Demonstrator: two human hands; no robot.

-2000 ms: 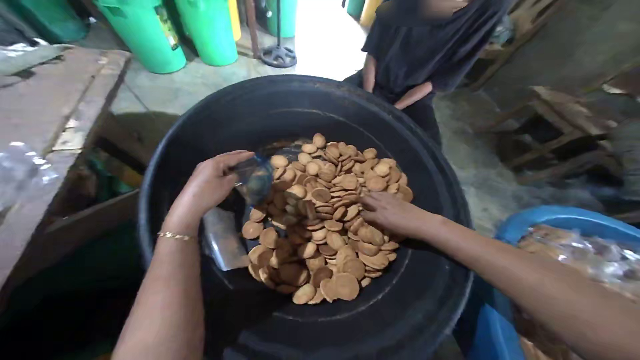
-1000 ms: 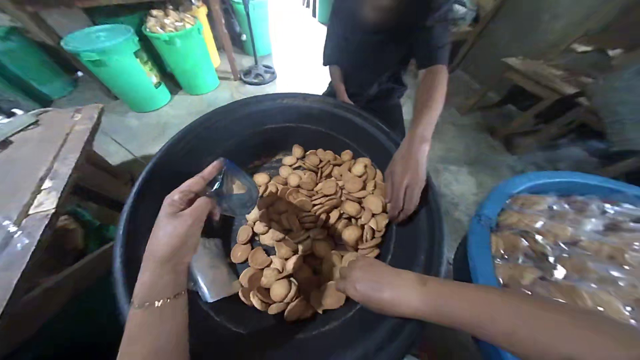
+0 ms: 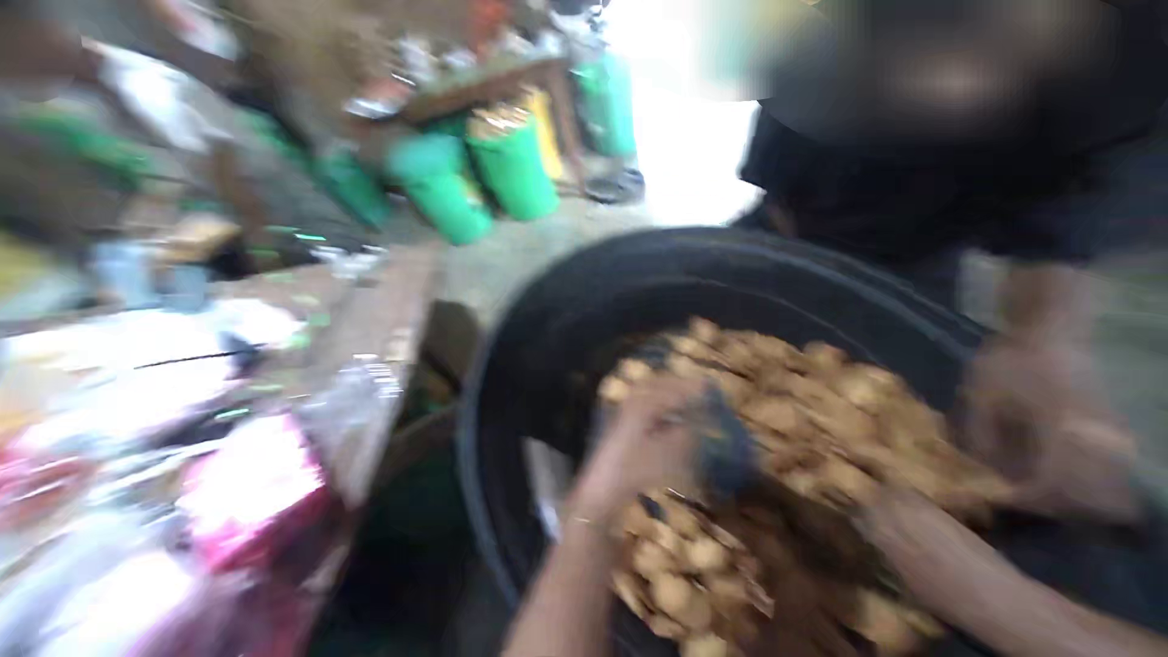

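Note:
A large round black tub (image 3: 520, 365) holds a heap of round brown biscuits (image 3: 821, 411). My left hand (image 3: 652, 424), with a bracelet at the wrist, grips a clear plastic bag (image 3: 725, 443) over the left part of the heap. My right hand (image 3: 890, 520) is among the biscuits at the right; blur hides its fingers and whether they hold anything. Below my left hand lies a separate cluster of biscuits (image 3: 680, 575). A pale flat item (image 3: 549, 479) leans inside the tub's left wall.
Across the tub, a person in dark clothing (image 3: 912, 173) has a hand (image 3: 1040, 420) at its right side. A wooden table (image 3: 401, 301) at left bears plastic packaging and a pink bag (image 3: 255, 493). Green bins (image 3: 516, 169) stand behind on the floor.
The view has swung left, bringing the packaging-covered table into sight and taking the blue tub out. Two seconds ago, the other person's hands were outside the black tub.

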